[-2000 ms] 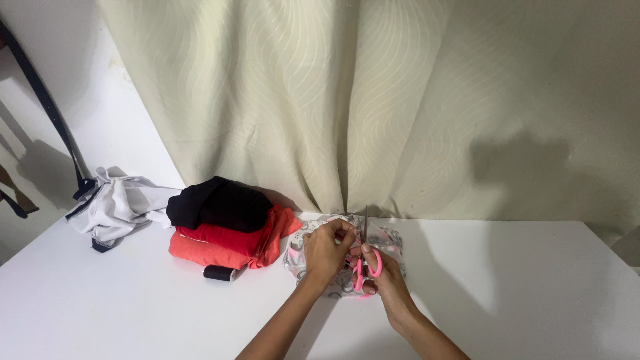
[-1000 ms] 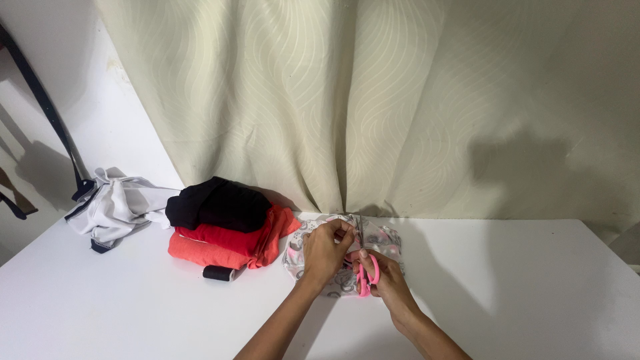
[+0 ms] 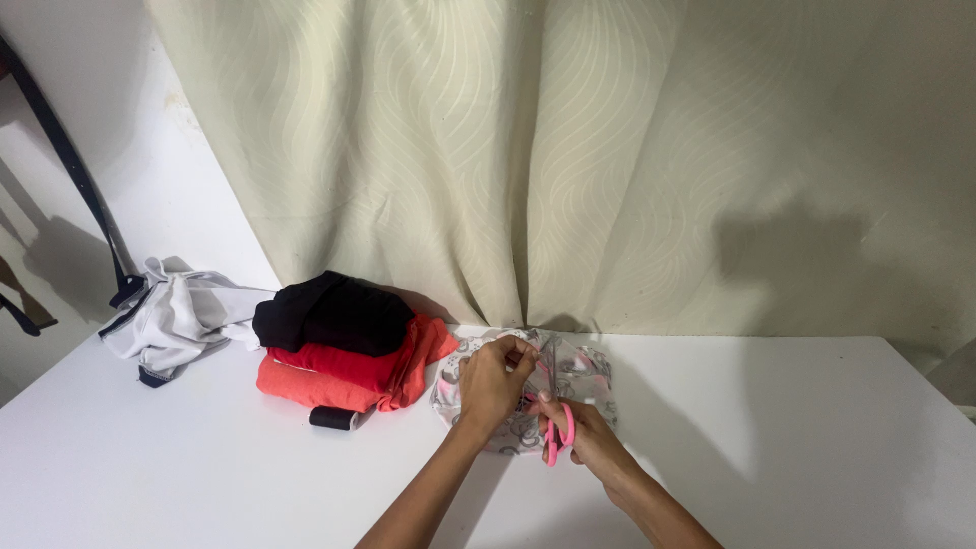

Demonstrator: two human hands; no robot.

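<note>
My right hand (image 3: 576,435) holds a pair of scissors (image 3: 560,438) by its pink handles, with the metal blades pointing up and away over a patterned cloth (image 3: 526,435). The cloth is white with grey and pink figures and lies in a bundle on the table. My left hand (image 3: 492,374) is just left of the blades, over the same cloth, with its thumb and forefinger pinched together. What the fingertips pinch is too small to tell. A spool of black thread (image 3: 333,418) lies on its side to the left.
Left of my hands, a black folded cloth (image 3: 332,313) rests on red cloth (image 3: 343,366) and coral cloth (image 3: 313,385). A crumpled white garment (image 3: 183,313) with dark trim lies at the table's far left. A pale curtain (image 3: 427,168) hangs along the back edge of the white table (image 3: 762,442).
The scissors have turned a little in my right hand between the frames. My left hand has stayed in nearly the same place, still pinched.
</note>
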